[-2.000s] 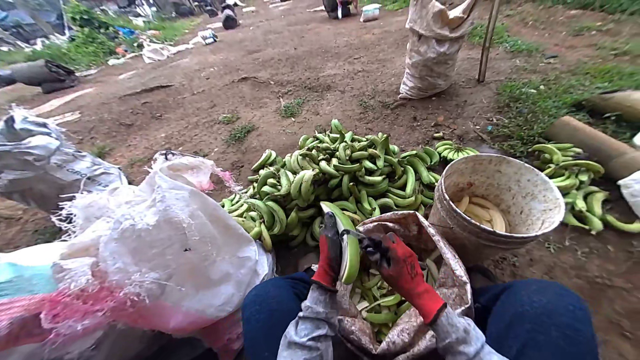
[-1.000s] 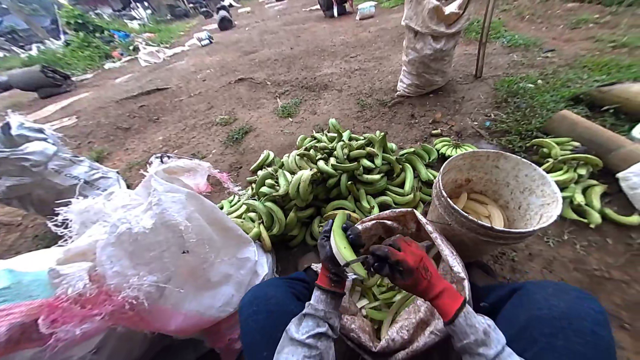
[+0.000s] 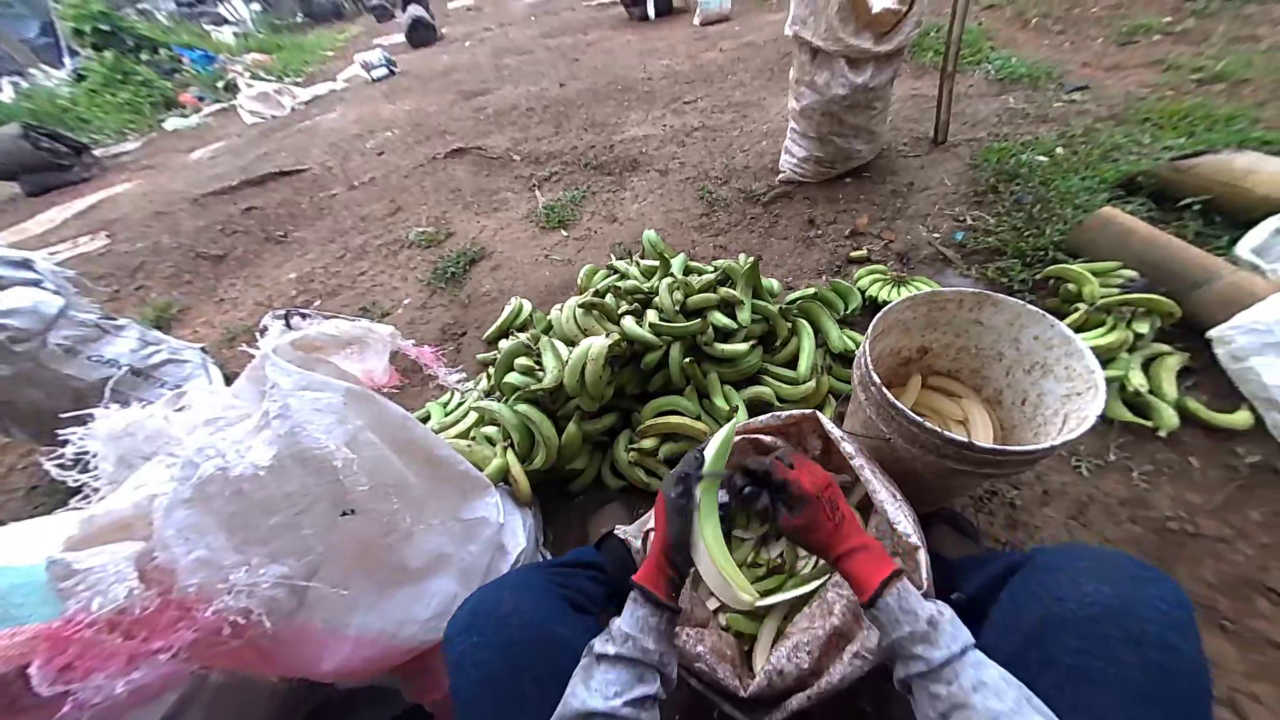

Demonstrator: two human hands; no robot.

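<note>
My left hand point(image 3: 675, 530), in a red and black glove, grips a green plantain point(image 3: 715, 520) held upright, with a strip of peel hanging at its lower end. My right hand point(image 3: 815, 515), gloved alike, is closed beside the plantain's upper part; a small dark tool seems to be in its fingers, its shape mostly hidden. Both hands are over an open woven sack point(image 3: 870, 640) between my knees, which holds green peels point(image 3: 765, 580). Beyond the sack lies a heap of green plantains point(image 3: 680, 350). To its right, a dirty white bucket point(image 3: 900, 425) contains peeled plantains point(image 3: 945, 408).
Large white and pink woven sacks point(image 3: 330, 500) lie at my left. A filled sack point(image 3: 835, 100) stands near a wooden stick point(image 3: 950, 70) ahead. More green plantains point(image 3: 1140, 350) lie right of the bucket, near a brown cylindrical piece point(image 3: 1170, 260) on the ground.
A strip of peel now hangs from the plantain's lower end. The plantain stands more upright than a second ago, and my right hand has shifted slightly beside it.
</note>
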